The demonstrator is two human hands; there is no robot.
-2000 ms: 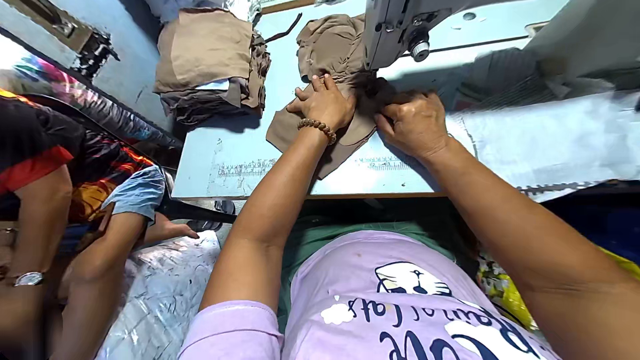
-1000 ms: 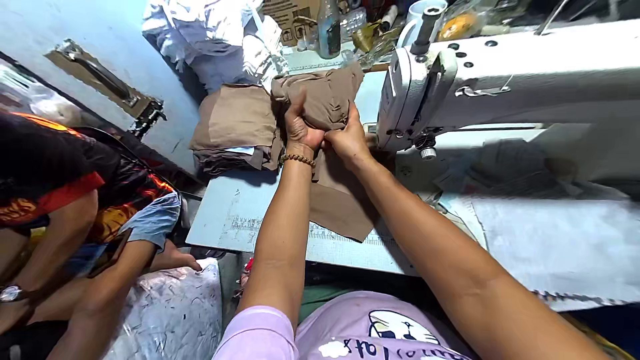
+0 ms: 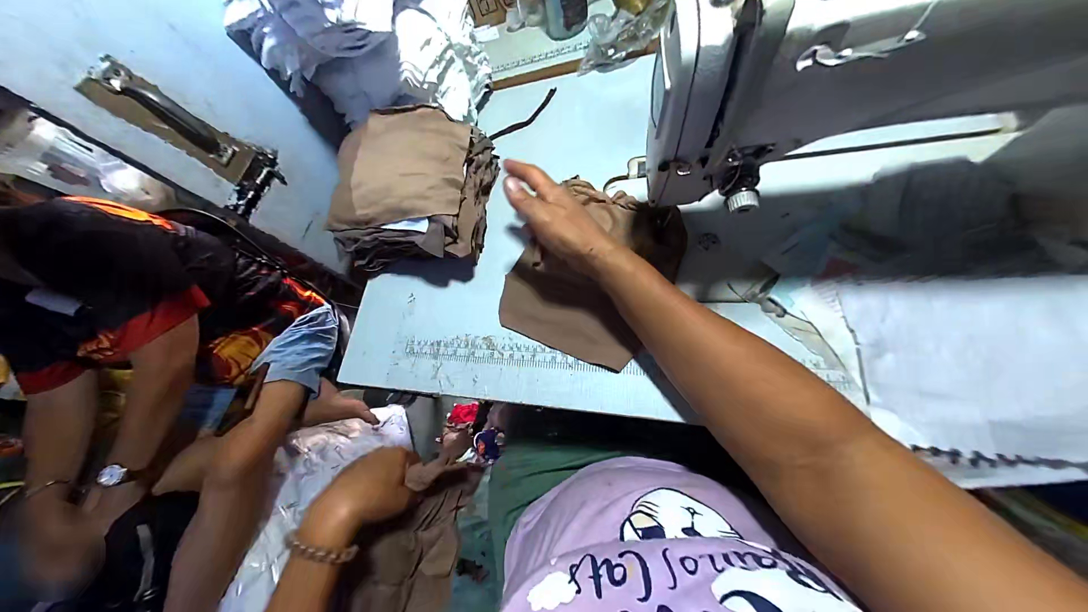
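Observation:
My right hand (image 3: 557, 217) rests over a brown fabric piece (image 3: 569, 319) at the sewing machine's head (image 3: 701, 102), fingers apart and pointing toward the stack of folded brown fabric (image 3: 408, 170) on the left. Part of that piece lies gathered beside the needle area; whether my fingers grip it is hidden. Low beside the table's front edge, my left hand (image 3: 382, 484), with a beaded bracelet at the wrist, is closed on another brown fabric piece (image 3: 425, 544) that hangs down.
White cloth is heaped (image 3: 365, 51) behind the stack. A white fabric sheet (image 3: 969, 365) covers the right of the machine table (image 3: 493, 374). At the left, a person (image 3: 153, 297) sits close to a plastic-wrapped bundle (image 3: 289, 484). A metal handle (image 3: 170, 115) is on the pale panel.
My left hand has come away from the machine and down below the table edge. My right hand is now alone over the brown piece; both hands were together on brown fabric one second ago.

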